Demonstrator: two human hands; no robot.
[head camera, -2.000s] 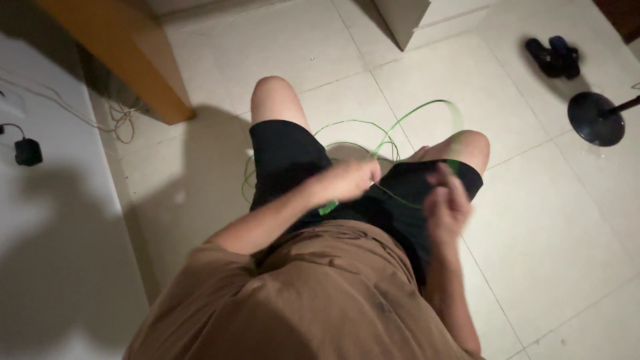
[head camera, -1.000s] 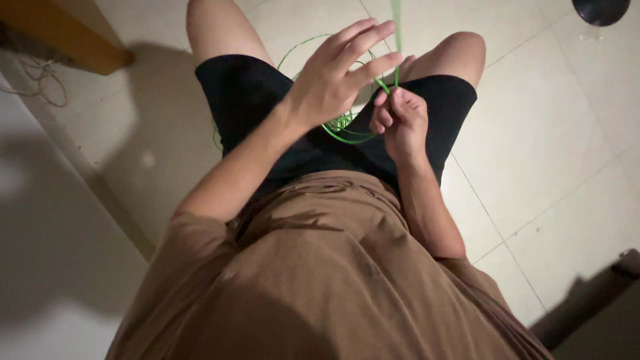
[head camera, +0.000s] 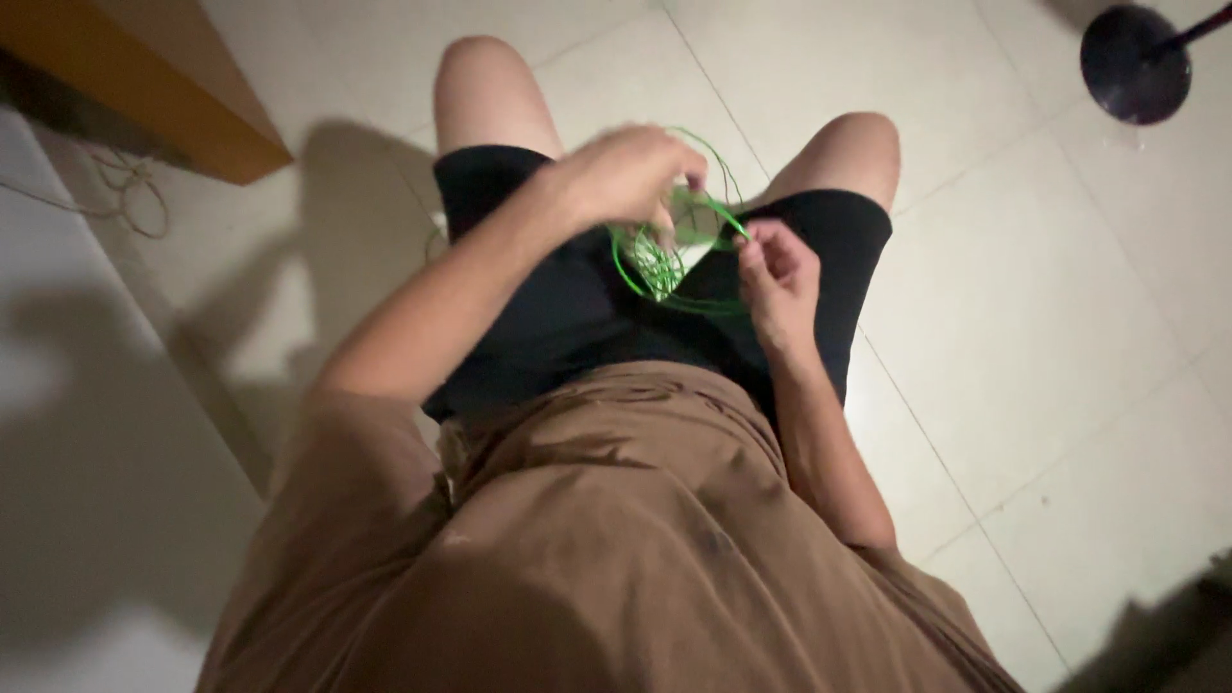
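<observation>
Between my thighs lies a tangle of thin green cord, with looser loops of it spreading around. My right hand pinches a strand of the cord between thumb and fingers, over the black shorts. Up and to the left of it, my left hand is bent over the cord with its fingers curled down. That hand is blurred, and whether it grips a strand cannot be told. Green loops run between the two hands.
Pale floor tiles surround my legs. An orange-brown wooden furniture leg stands at upper left, with a loose thin cable beside it. A round black stand base is at upper right. A dark object shows at lower right.
My left hand, spread with its fingers apart a second ago, has curled down over the cord. My right hand still pinches the cord. The view has shifted somewhat.
</observation>
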